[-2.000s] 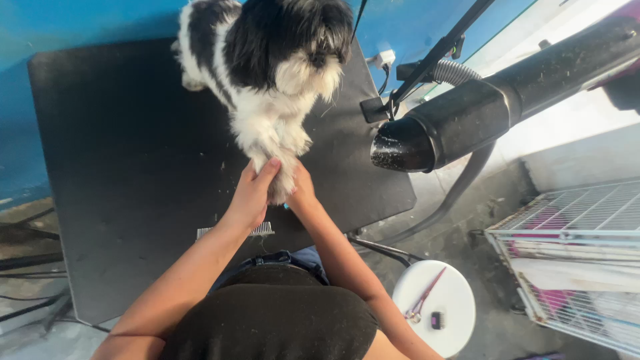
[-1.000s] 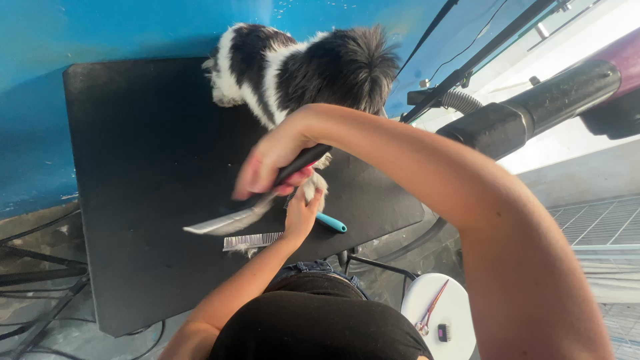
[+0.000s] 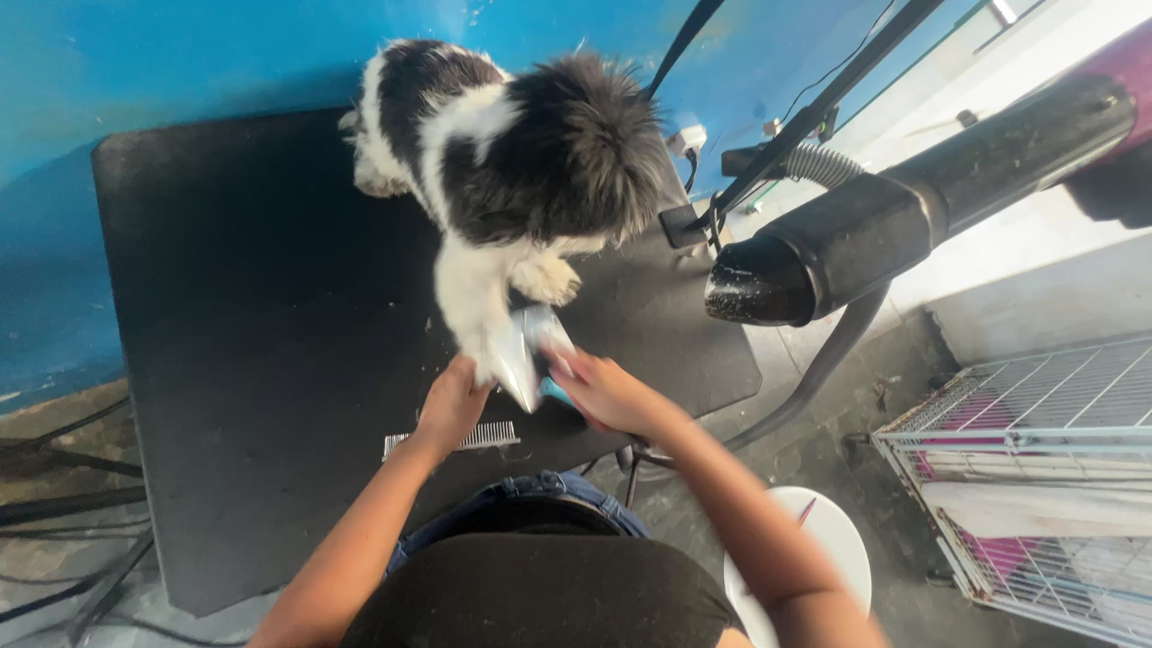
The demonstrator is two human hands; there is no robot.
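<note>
A black and white long-haired dog [image 3: 540, 171] stands on a black grooming table [image 3: 270, 360], head lowered. My left hand [image 3: 453, 405] holds the end of its white front leg [image 3: 472, 288]. Close to that paw, my right hand [image 3: 607, 387] grips a blurred tool with pale, shiny metal parts [image 3: 515, 360], probably scissors. Something turquoise [image 3: 555, 391] shows just beside my right fingers. A metal comb [image 3: 490, 436] lies near the table's front edge, partly hidden by my left wrist.
A black dryer nozzle [image 3: 765, 279] juts in from the right, beside a black grooming arm [image 3: 810, 117]. A white round stool [image 3: 846, 549] stands on the floor below right. Farther right is a white wire cage [image 3: 1017, 441]. A blue wall rises behind the table.
My right hand has come down from across the dog's front to beside the held paw, tool in hand. Two seconds ago both hands were at the paw and the dog's face was visible.
</note>
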